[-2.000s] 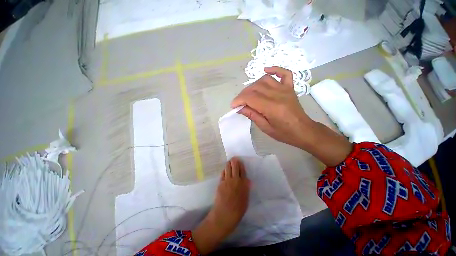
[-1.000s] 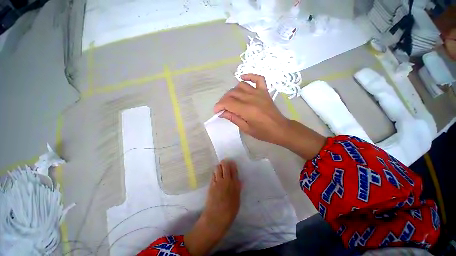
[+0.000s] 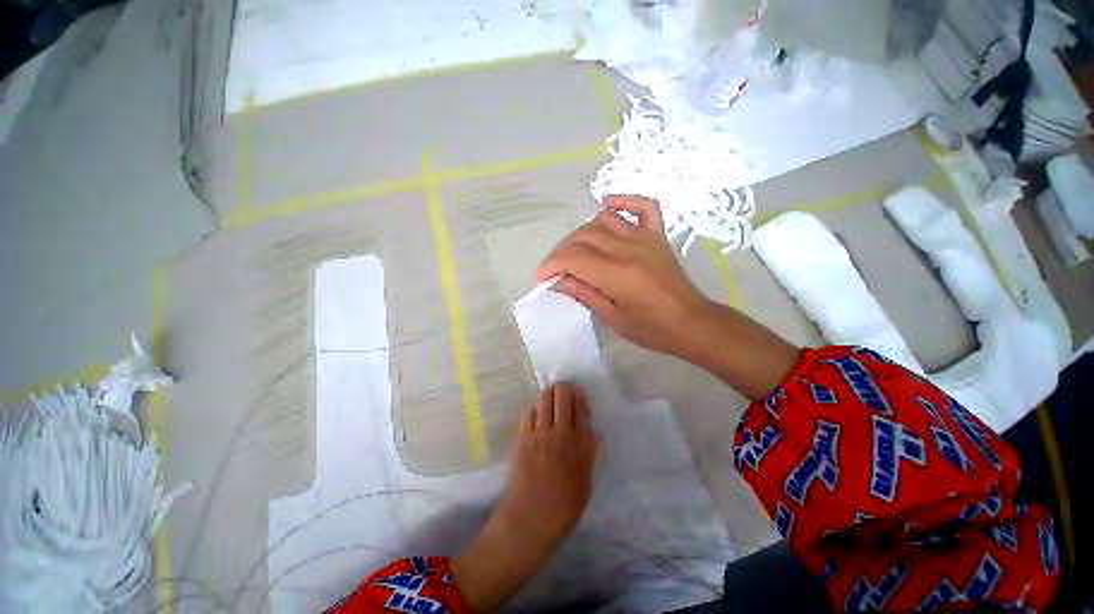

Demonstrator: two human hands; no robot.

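A white cut panel [image 3: 353,408] with two upright straps lies on the table before me. Its left strap lies flat. My right hand [image 3: 614,274] pinches the top end of the right strap [image 3: 560,333] between thumb and fingers; that end looks folded or lifted, and its top corner is partly hidden by my fingers. My left hand [image 3: 555,458] lies on the base of the right strap, fingers together, pressing it against the table. It looks to hold nothing. Fine dark threads curve over the panel.
A bundle of cut white tapes [image 3: 74,504] lies at left. Curly white tape strips [image 3: 672,180] lie beyond my right hand. A puffy white U-shaped stack [image 3: 1002,354] is at right. A glue bottle [image 3: 734,86] lies behind the strips. Tied stacked pieces [image 3: 1046,96] are far right.
The camera view has shifted slightly. Over the last two seconds, the right hand has moved a little left and down with the strap end. The left hand still presses the strap's base.
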